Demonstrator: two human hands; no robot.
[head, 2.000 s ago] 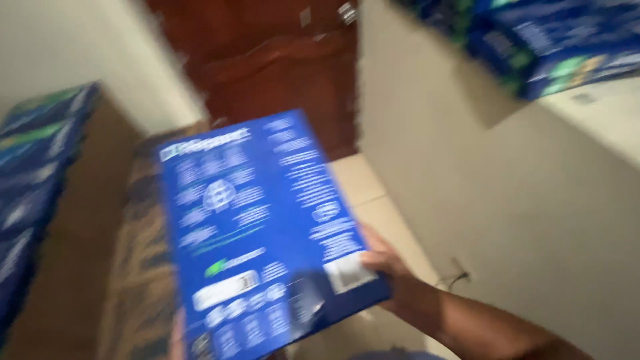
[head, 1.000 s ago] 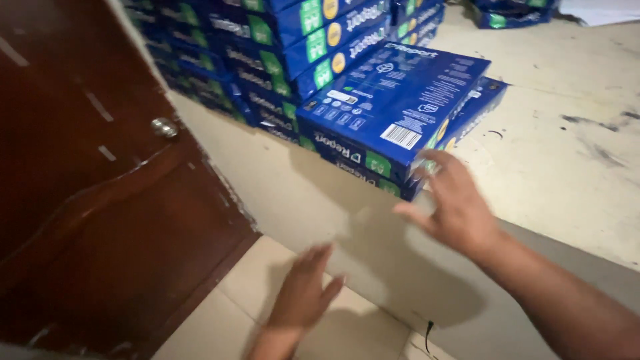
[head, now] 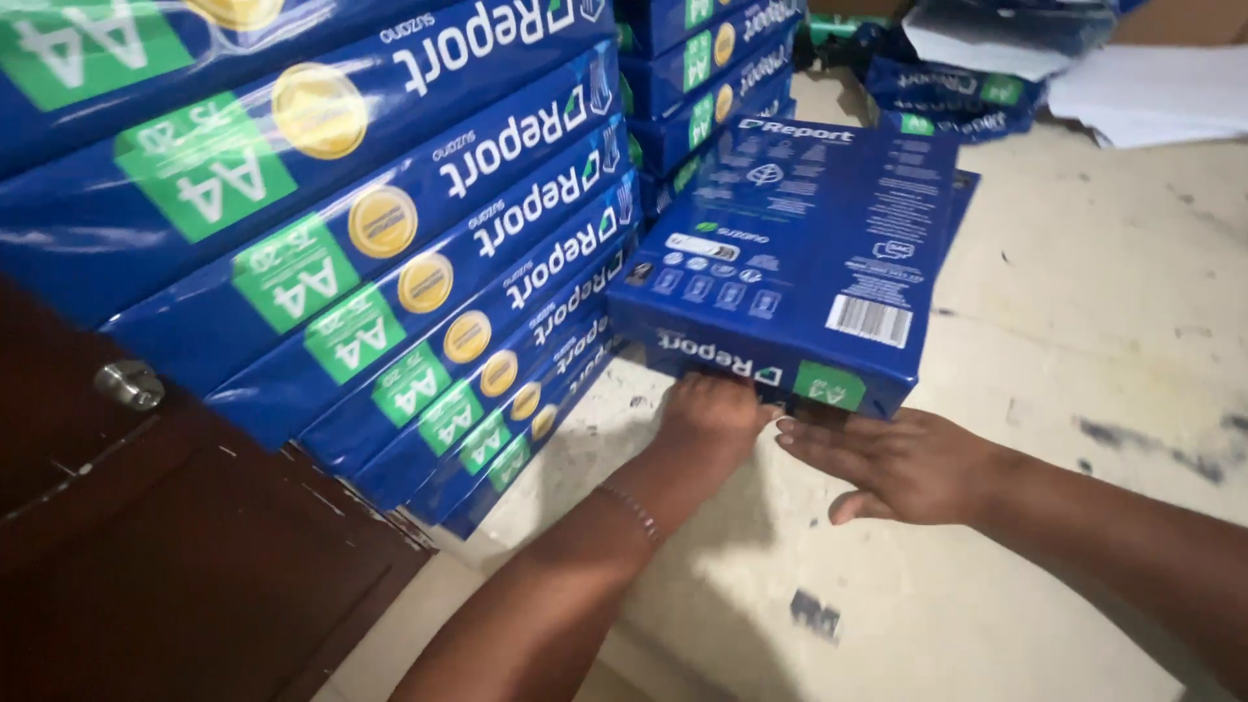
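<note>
Two blue Report A4 paper reams lie one on the other on a pale worktop; the upper ream (head: pixel 799 234) shows its back face with a barcode, and only an edge of the lower one is visible. My left hand (head: pixel 717 419) is against the near side of this pair, its fingertips partly hidden at the lower ream. Beside it, my right hand (head: pixel 892 468) touches the near right corner with its fingers stretched out and its thumb apart. Whether either hand grips a ream cannot be told.
A tall stack of blue reams (head: pixel 429 283) stands at the left, with another stack (head: pixel 697 88) behind. Torn blue wrappers (head: pixel 951 93) and white paper sheets (head: pixel 1155 93) lie at the back right. A dark wooden door with a metal knob (head: pixel 130 385) is at the lower left.
Two seconds ago a ream was in my hands; one second ago both hands were apart in front of the paired reams. Now both hands are at the pair's near side. The view has moved closer.
</note>
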